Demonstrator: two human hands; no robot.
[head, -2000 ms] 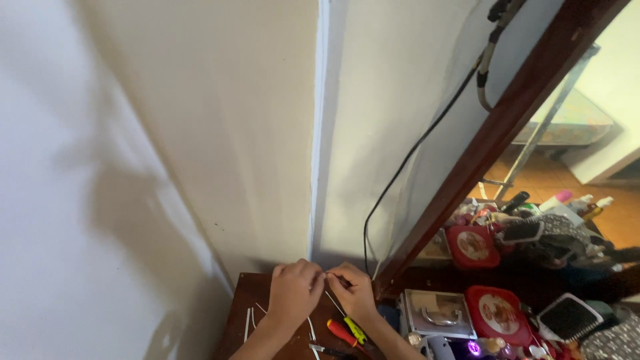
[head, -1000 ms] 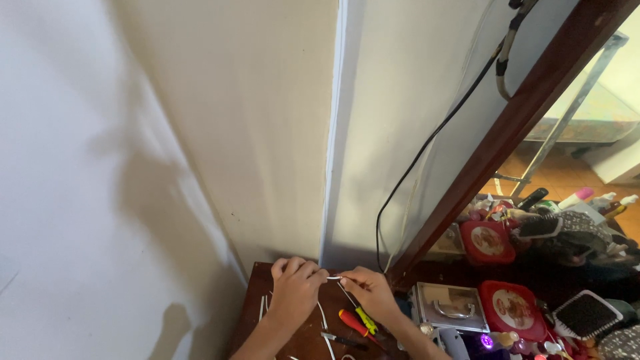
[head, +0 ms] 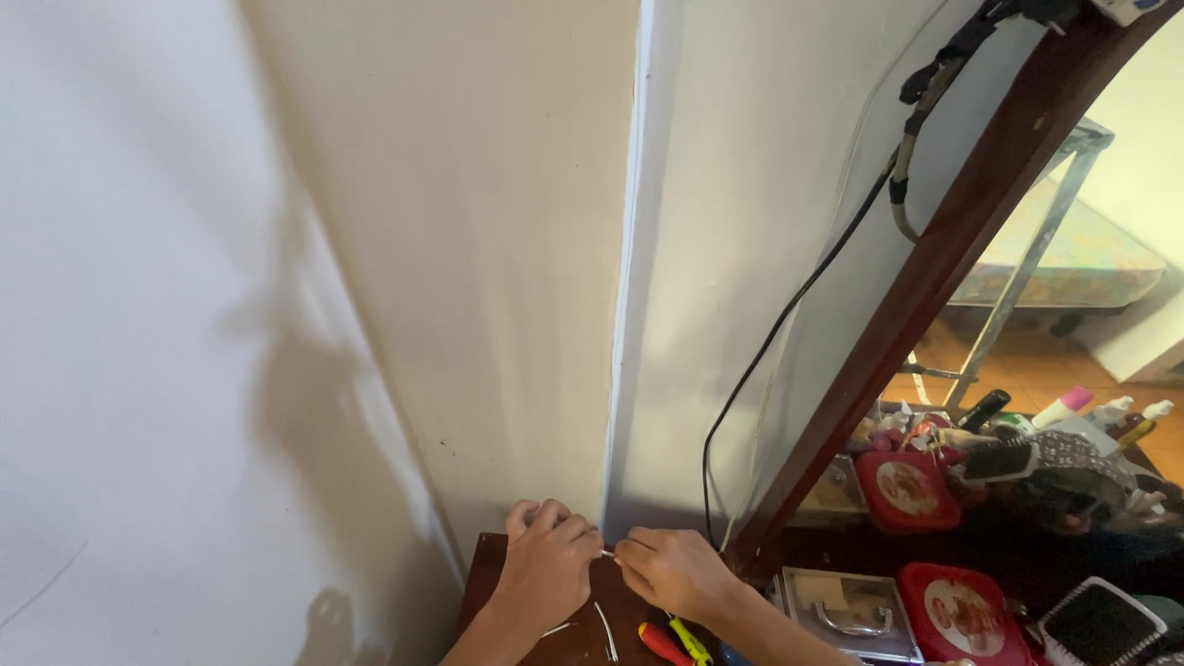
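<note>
Above the dark wooden tabletop [head: 578, 638], my left hand [head: 550, 564] and my right hand [head: 673, 572] pinch a thin white wire [head: 608, 554] between them, with a short length showing in the gap. Pieces of white wire [head: 606, 629] lie on the wood below the hands. Near my right wrist are a red-handled tool [head: 662, 645] and a yellow-green-handled tool [head: 690, 640], side by side; their working ends are hidden or out of view.
A black cable [head: 772, 338] hangs down the wall beside a wood-framed mirror [head: 869, 393]. To the right stand a clear case with a metal handle [head: 851, 615], a red container [head: 967, 615] and a hairbrush [head: 1101, 624]. White trim [head: 629, 240] runs up the wall.
Both hands stay on the white wire and are close together; less wire shows between them than one second ago. The view has shifted somewhat.
</note>
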